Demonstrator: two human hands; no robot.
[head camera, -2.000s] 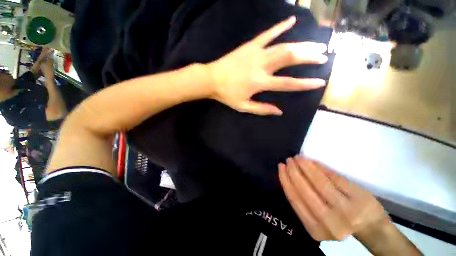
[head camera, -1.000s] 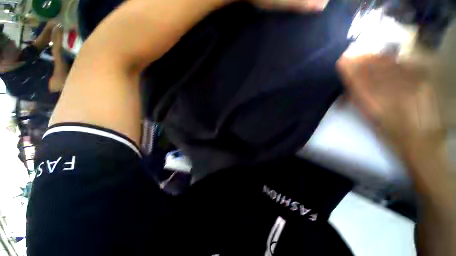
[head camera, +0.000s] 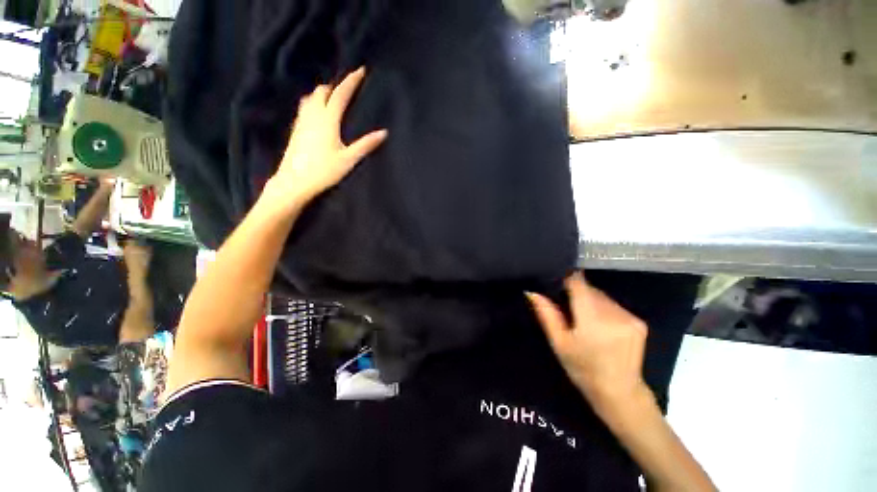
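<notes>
The black garment (head camera: 452, 173) lies over the white table edge and hangs towards my lap. Its straight right edge runs down beside the machine bed (head camera: 712, 67). My left hand (head camera: 327, 144) rests on the cloth at the upper left, thumb spread from the fingers, some fingers hidden in the folds. My right hand (head camera: 596, 336) pinches the garment's lower right corner between thumb and fingers, just below the table edge. A small part of the machine shows at the top edge; the needle cannot be made out.
The white table (head camera: 731, 192) has a worn front edge. Below it, a red-rimmed basket (head camera: 260, 351) and dark slatted crate (head camera: 296, 341) hold cloth pieces. At left, a person (head camera: 77, 279) in black sits near a pale machine (head camera: 125, 144) with a green wheel.
My left hand has drawn back left over the cloth. My right hand has come down from the machine area to the garment's lower corner. The view has shifted, showing less of the machine.
</notes>
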